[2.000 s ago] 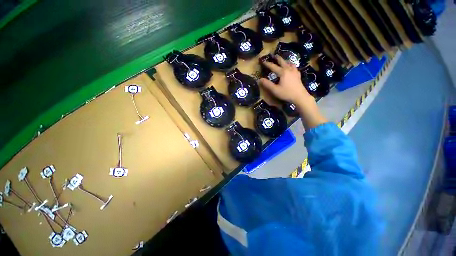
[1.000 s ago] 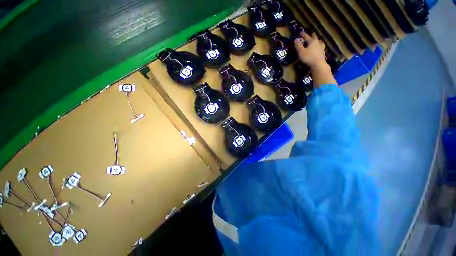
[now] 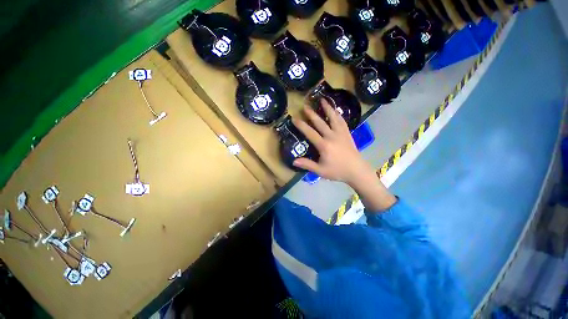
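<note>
Black round housings stand in rows on cardboard (image 3: 202, 99), with wired white boards visible at their centres. My right hand (image 3: 333, 146) is over the two housings nearest me, fingers apart. Its thumb and a finger lie at the right side of the front housing (image 3: 289, 146), and other fingertips lie over the housing behind it (image 3: 345, 106). Whether they press on them is unclear. Loose LED boards with leads lie on the left cardboard: one at the top (image 3: 140, 75), one in the middle (image 3: 137, 188), several heaped at lower left (image 3: 75, 275). My left hand is out of view.
A dark green surface with a green edge (image 3: 93, 87) runs along the far side. Stacked cardboard layers stand at top right. Blue bins (image 3: 464, 45) sit below the bench edge. Yellow-black floor tape (image 3: 430, 118) crosses the floor at right. Small white scraps (image 3: 233, 148) lie near the cardboard's edges.
My right hand has moved from the far right housings to the front ones nearest me. The view has shifted, so the whole layout sits higher in the picture. The loose boards lie as before.
</note>
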